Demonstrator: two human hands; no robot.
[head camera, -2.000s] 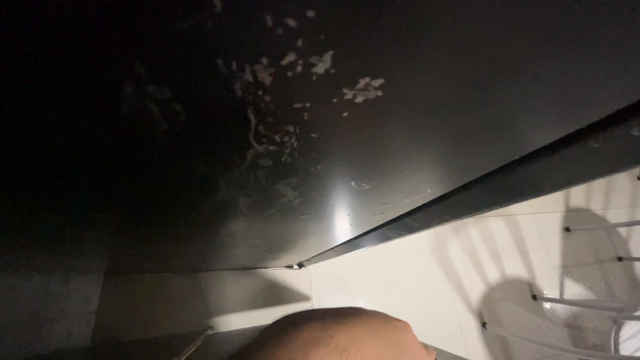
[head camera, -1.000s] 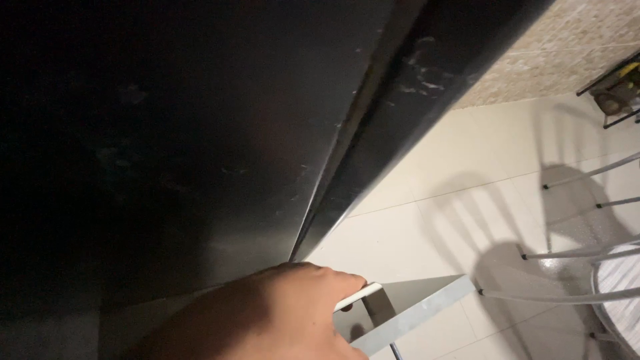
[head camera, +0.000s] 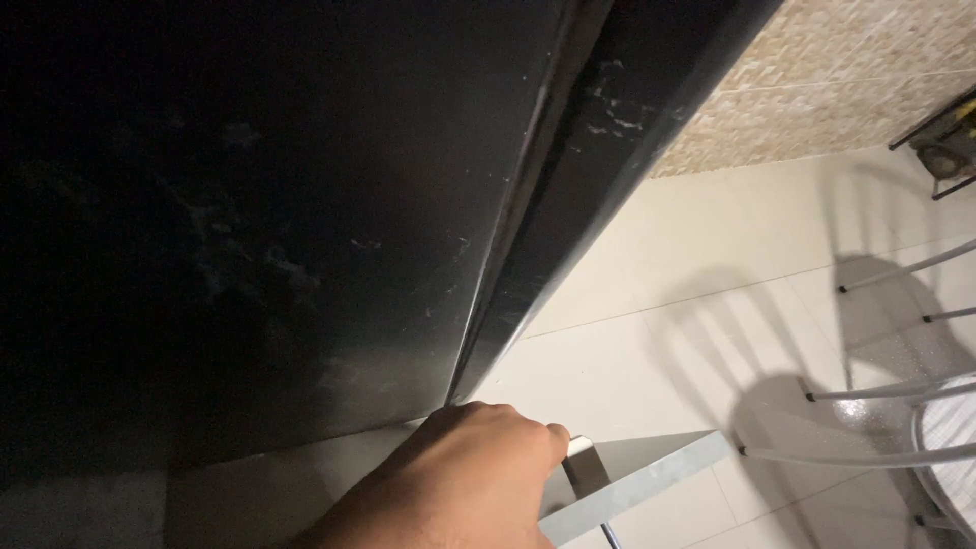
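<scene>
My left hand (head camera: 473, 473) reaches in from the bottom, back of the hand up, with its fingers curled and partly hidden. Its knuckles are at the lower end of a seam in a large black, scuffed appliance-like panel (head camera: 328, 229). One fingertip is beside the pale end of a small dark piece (head camera: 585, 469). A light grey, flat-edged panel (head camera: 640, 476) extends right from the hand, a thin metal rod (head camera: 610, 535) below it. Whether the hand grips any of these cannot be told. My right hand is not in view.
Pale floor tiles (head camera: 717, 221) lie to the right, with chair-shaped shadows on them. Metal chair legs (head camera: 862, 457) and a round pale seat (head camera: 953, 435) are at the right edge. A beige textured wall (head camera: 823, 69) and a dark-framed object (head camera: 945, 149) are at the upper right.
More of my left hand shows than two seconds ago, and the grey panel has come into view beside it. The view has shifted, with the black panel's seam now steeper.
</scene>
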